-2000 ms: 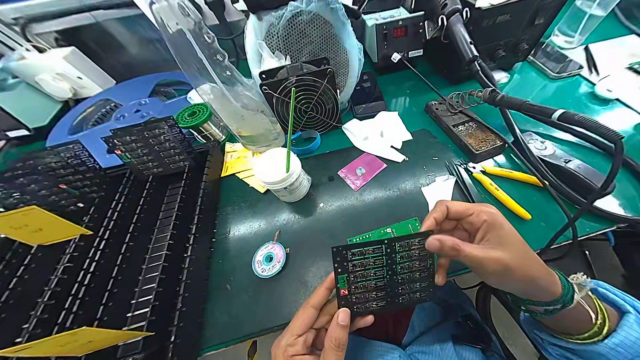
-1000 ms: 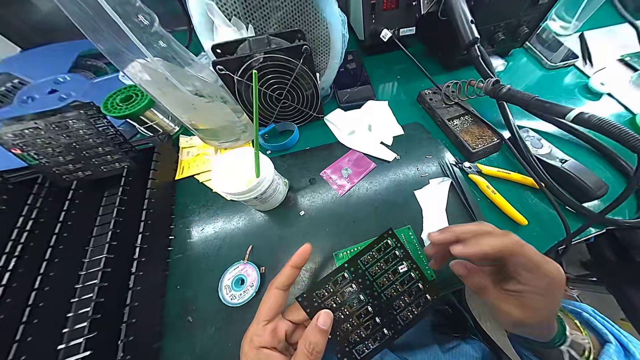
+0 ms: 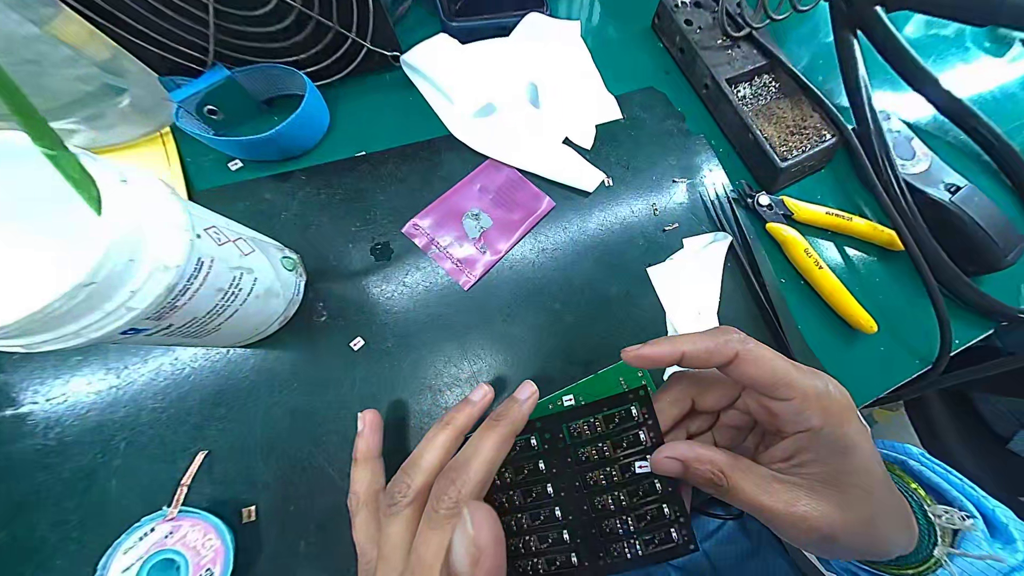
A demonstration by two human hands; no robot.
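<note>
A black circuit board panel (image 3: pixel 588 480) with rows of small components is between my hands at the bottom centre, over a green circuit board (image 3: pixel 596 388) whose upper edge shows. My left hand (image 3: pixel 440 488) lies along the panel's left side, fingers spread; its grip is hidden. My right hand (image 3: pixel 752 448) is at the right edge, thumb beside a small white arrow sticker (image 3: pixel 642 466) on the panel, index finger raised. Another arrow sticker (image 3: pixel 568 400) sits on the green board. A loose sticker (image 3: pixel 357 343) lies on the dark mat.
Around the mat (image 3: pixel 336 272) are a white tub (image 3: pixel 216 280), a pink packet (image 3: pixel 480 224), white wipes (image 3: pixel 520 96), tweezers (image 3: pixel 748 264), yellow-handled cutters (image 3: pixel 824 276), a soldering iron stand (image 3: pixel 744 96), a blue wrist strap (image 3: pixel 256 120) and a desoldering braid spool (image 3: pixel 172 544). Black cables hang at the right.
The view has moved closer to the mat. My right hand, apart from the black panel a second ago, is now at its right edge. The panel has turned from its earlier tilt.
</note>
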